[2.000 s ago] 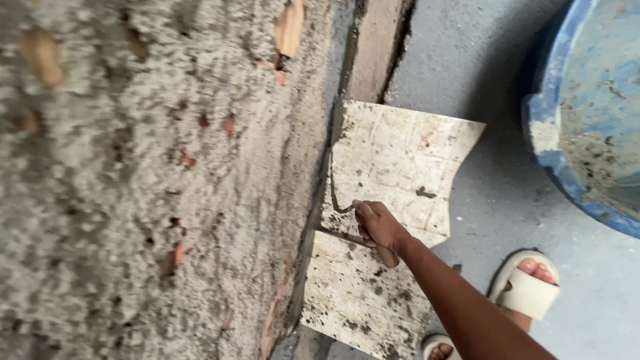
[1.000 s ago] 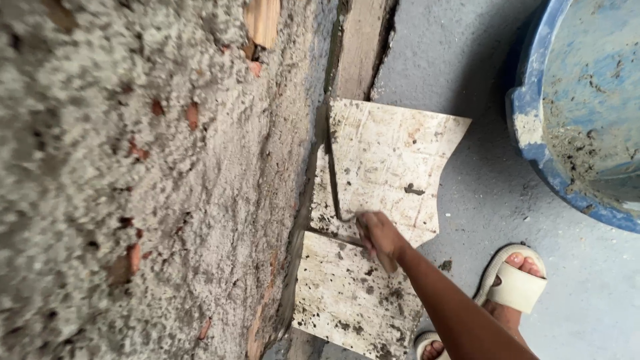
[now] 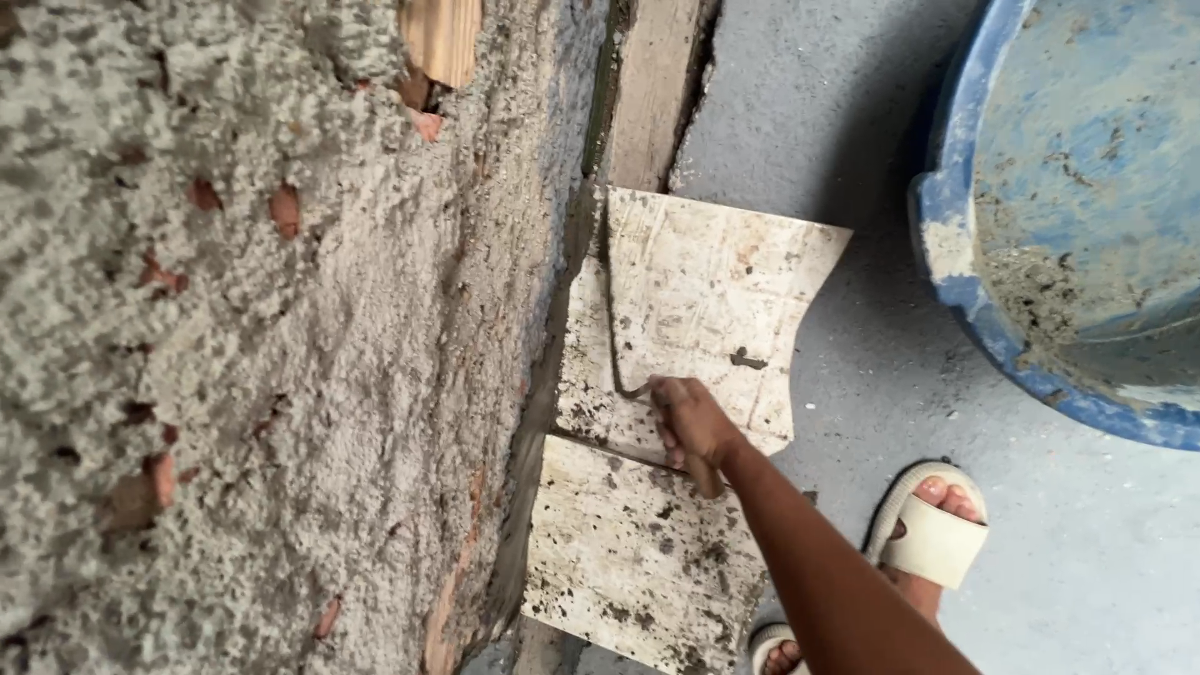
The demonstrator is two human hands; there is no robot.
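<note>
My right hand point(image 3: 689, 422) grips the wooden handle point(image 3: 703, 476) of a trowel above two pale, mortar-spattered boards. The trowel's blade point(image 3: 609, 300) appears edge-on as a thin dark line, close to the base of the rough wall, with its bent neck by my fingers. Beneath the blade, the upper board point(image 3: 712, 281) has a curved right edge and a small dark lump of mortar point(image 3: 748, 358) on it. Against it lies the lower board point(image 3: 628, 553), more heavily speckled. A strip of smooth grey mortar point(image 3: 525, 469) runs between the boards and the wall. My left hand is out of frame.
The rough mortared wall point(image 3: 328, 328), with reddish fragments showing, fills the left side. A blue plastic tub point(image 3: 966, 309) with mortar residue stands at the right. My sandaled foot point(image 3: 937, 534) is on the grey floor point(image 3: 844, 412); part of another sandal shows at the bottom.
My right hand keeps hold of the trowel and has shifted only a little over the boards. More of the blade's edge line shows than two seconds ago.
</note>
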